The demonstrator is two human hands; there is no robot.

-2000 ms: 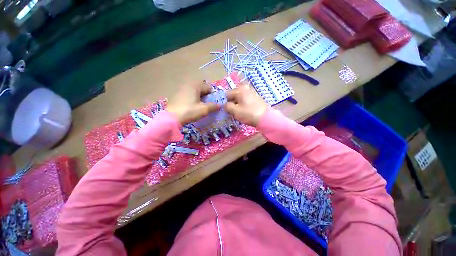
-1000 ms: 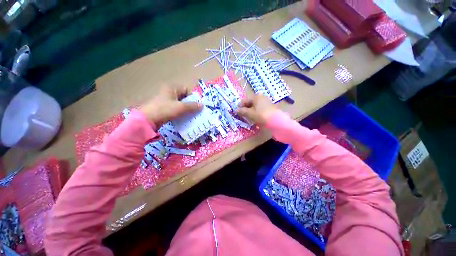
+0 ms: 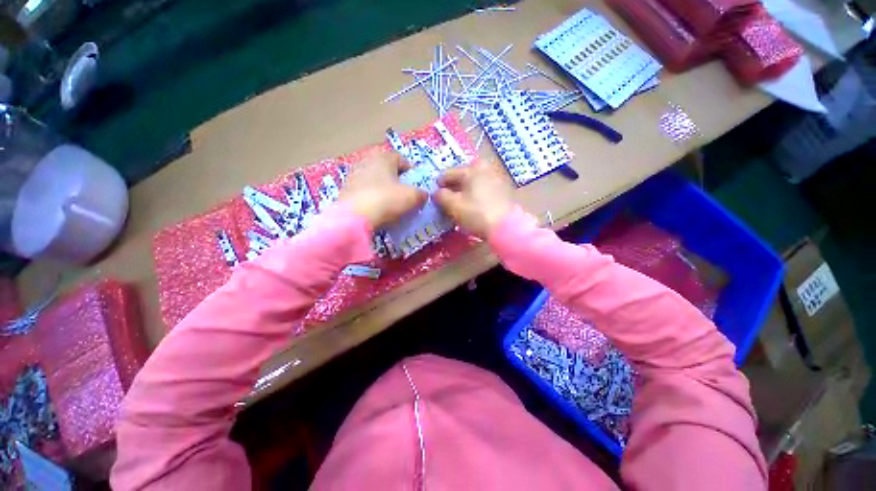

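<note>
My left hand (image 3: 384,190) grips the left side of a partly split panel section (image 3: 415,226), a small white block with pale tabs along its lower edge. My right hand (image 3: 471,197) pinches the block's upper right part, close beside my left fingers. The fingers hide some of the block. Single PCBs (image 3: 279,206) lie loose on the pink bubble wrap (image 3: 192,268), left of and behind my hands. A PCB panel (image 3: 523,139) with rows of dark parts lies to the right, over the cutters with dark blue handles (image 3: 588,125).
Waste strips (image 3: 461,81) lie in a crossed heap behind. Waiting panels (image 3: 597,58), small scraps (image 3: 678,123) and bubble-wrapped packs (image 3: 764,43) are at the right. A blue bin (image 3: 754,278) stands below the bench edge. A white tub (image 3: 69,203) and pink pack (image 3: 82,364) are at left.
Compared with one second ago, my hands have come together on the block, where my right hand was apart from it. The view has shifted slightly.
</note>
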